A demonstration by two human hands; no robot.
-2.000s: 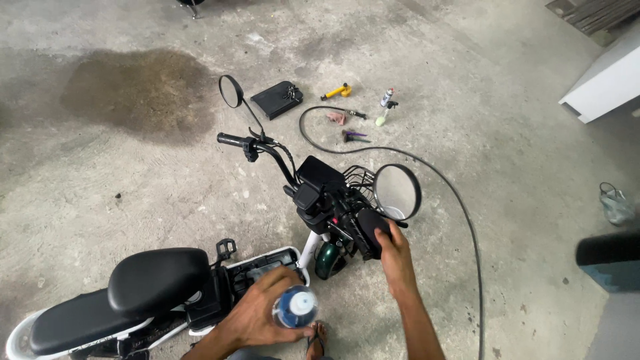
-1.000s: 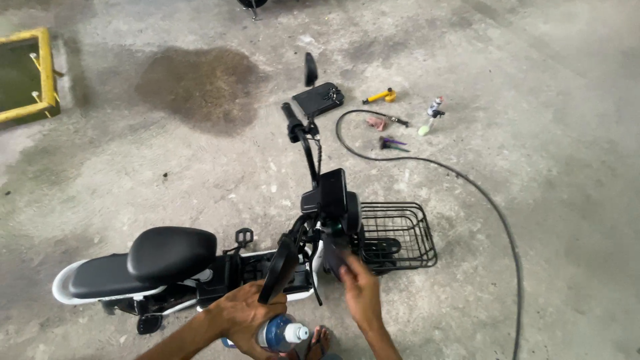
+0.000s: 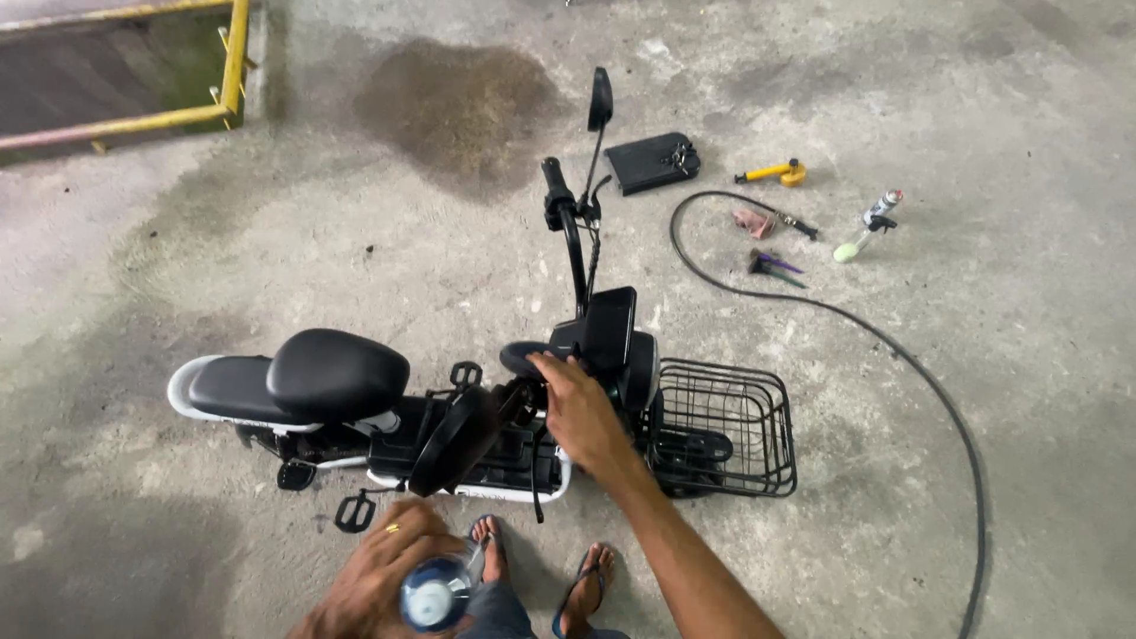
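An electric scooter with a black seat point(image 3: 337, 373) and white frame stands before me. My left hand point(image 3: 390, 568), with a ring on it, is wrapped around a clear plastic bottle with a white cap point(image 3: 432, 603), low in the view beside the near mirror point(image 3: 457, 439). My right hand point(image 3: 581, 413) reaches over the middle of the handlebar, its fingertips at a black rounded part point(image 3: 525, 358) next to the display housing point(image 3: 610, 328). Whether it grips that part is hard to tell. The far handlebar grip point(image 3: 556, 182) and far mirror point(image 3: 601, 99) point away from me.
A black wire basket point(image 3: 772, 435) sticks out at the scooter's front. Beyond lie a black flat case point(image 3: 652, 164), a yellow sprayer point(image 3: 772, 173), a pink cloth point(image 3: 753, 224), brushes point(image 3: 774, 264), a spray bottle point(image 3: 865, 240) and a long hose point(image 3: 950, 417). Yellow railing point(image 3: 177, 117) borders a pit.
The handlebar has turned, and the basket, mostly hidden two seconds ago, shows fully. My right hand has moved from the near mirror to the middle of the handlebar. The bottle stays in my left hand.
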